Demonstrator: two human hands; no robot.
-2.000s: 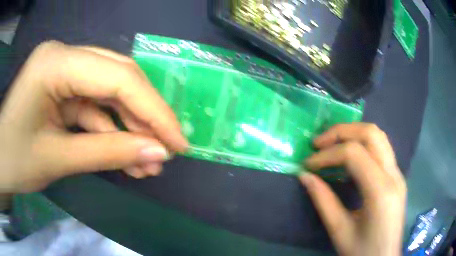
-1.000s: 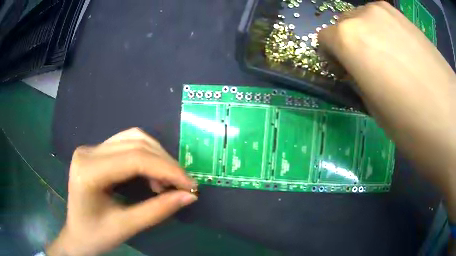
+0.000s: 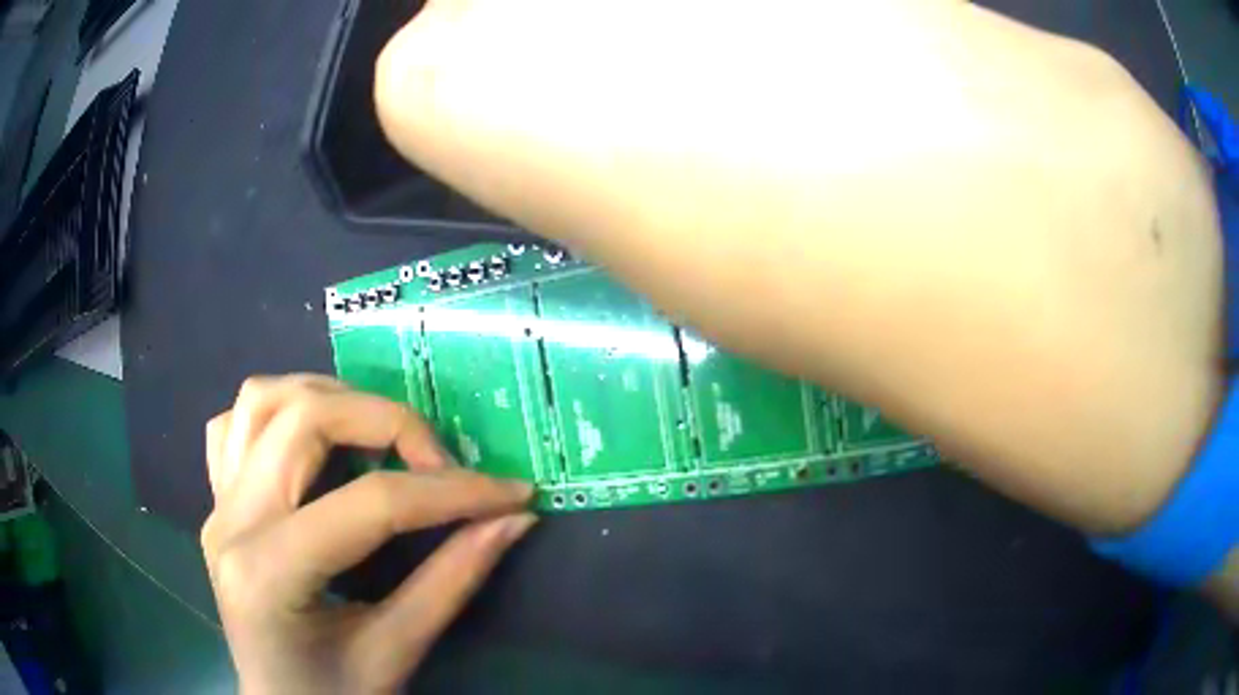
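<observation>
The green circuit board panel (image 3: 612,407) lies flat on the black mat, its right part covered by my right arm. My left hand (image 3: 367,523) is at its lower edge, index finger and thumb tips close together; whether they pinch a brass piece is not visible. My right hand (image 3: 462,88) reaches across from the right over the black parts tray (image 3: 394,217). It is very bright and close to the camera, and its fingers are hidden. No gold pieces show in the visible tray corner. A blue wrist strap (image 3: 1182,509) is on my right wrist.
The black mat (image 3: 231,245) lies under the board and tray. Black ribbed plastic pieces (image 3: 68,231) are at the left, beside a pale sheet. The dark green bench top (image 3: 122,584) shows at the lower left.
The right hand and arm have swung left and closer to the camera, covering most of the tray. Left fingertips are now at the board's lower edge; the brass piece they held no longer shows.
</observation>
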